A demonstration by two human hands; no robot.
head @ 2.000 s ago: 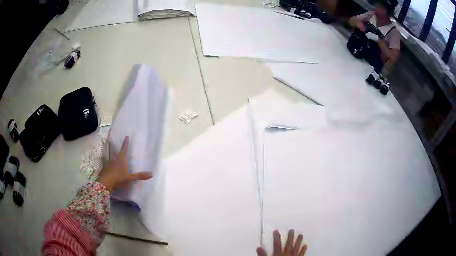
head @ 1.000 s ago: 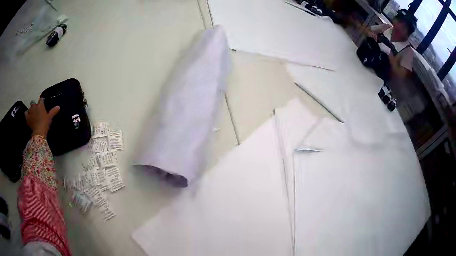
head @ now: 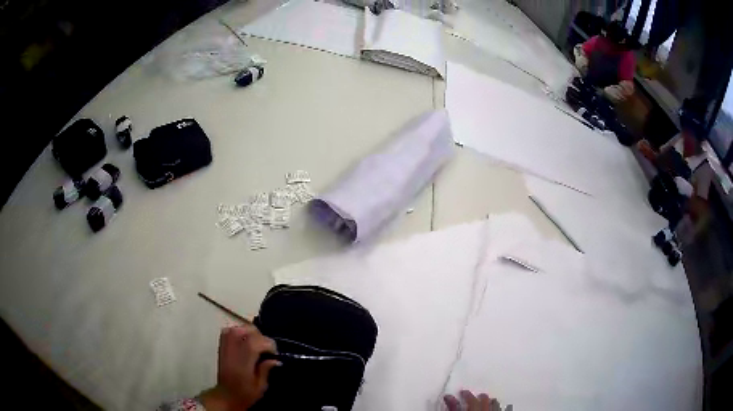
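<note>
A black small crossbody bag [head: 317,333] lies near the bottom middle on the white paper, its front pocket [head: 313,384] with a silvery zipper line towards me. My left hand [head: 245,361] grips the bag's left side by the pocket zipper. The bag's lower end is cut off by the picture edge. My right hand [head: 476,403] shows only as fingers at the bottom edge, a little apart over the paper, with nothing seen in them. A brown poking stick [head: 223,307] reaches to the bag's left edge.
Rolled paper [head: 394,177] lies beyond the bag, silica gel sachets [head: 269,210] left of it. A lone sachet [head: 162,291], bundled straps [head: 104,207] and two bags [head: 173,152] lie left. White sheets [head: 563,321] cover the right. Another worker [head: 607,64] is far right.
My left hand has moved from the bags at the left to the bottom middle, with a black bag now in it. My right hand has come back into view. The view has shifted.
</note>
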